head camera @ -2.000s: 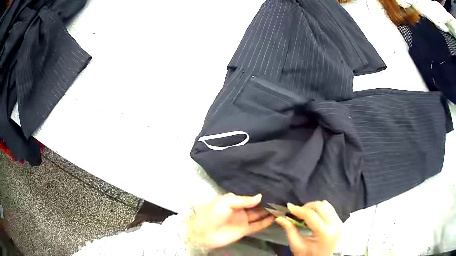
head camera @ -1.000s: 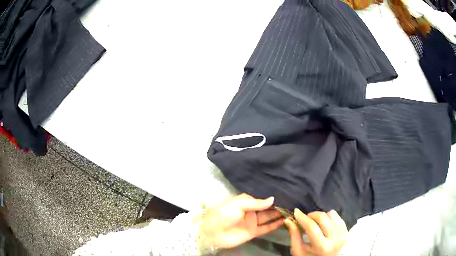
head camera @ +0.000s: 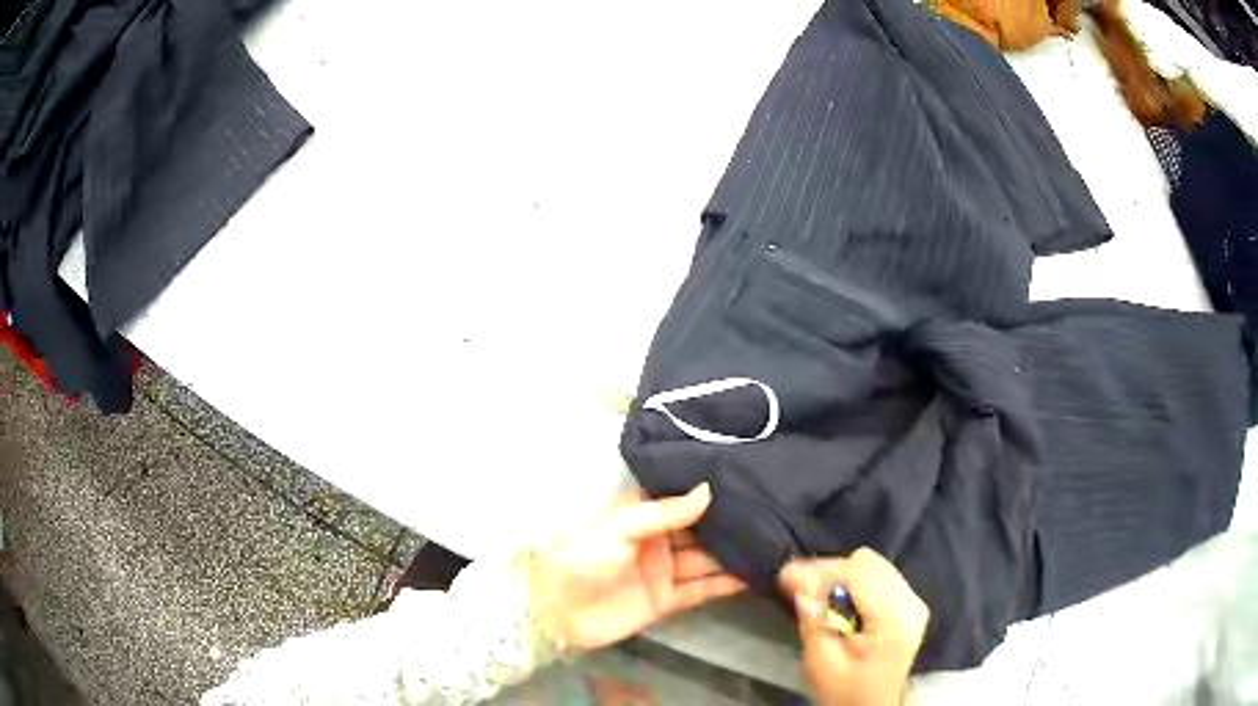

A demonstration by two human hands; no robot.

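Dark pinstripe trousers [head camera: 883,386] lie bunched on the white table, legs spread to the top and right. A thin white loop [head camera: 745,437] lies on the dark cloth near their left edge. My left hand [head camera: 621,572] is at the near edge of the trousers, palm up, with the cloth edge between thumb and fingers. My right hand [head camera: 862,628] is closed around small snips [head camera: 843,610], whose yellow and blue handle shows; the blades are mostly hidden at the cloth.
More dark striped garments [head camera: 180,166] hang over the table's left edge. An orange garment [head camera: 1014,17] and brown fur trim [head camera: 1145,76] lie at the top right, beside a dark navy garment [head camera: 1221,207]. Speckled grey floor [head camera: 207,524] shows at the lower left.
The trousers sit farther right and slightly lower in view. The near cloth edge now lies at my left fingers, and the white loop looks wider. The snips' handle has turned in my right hand.
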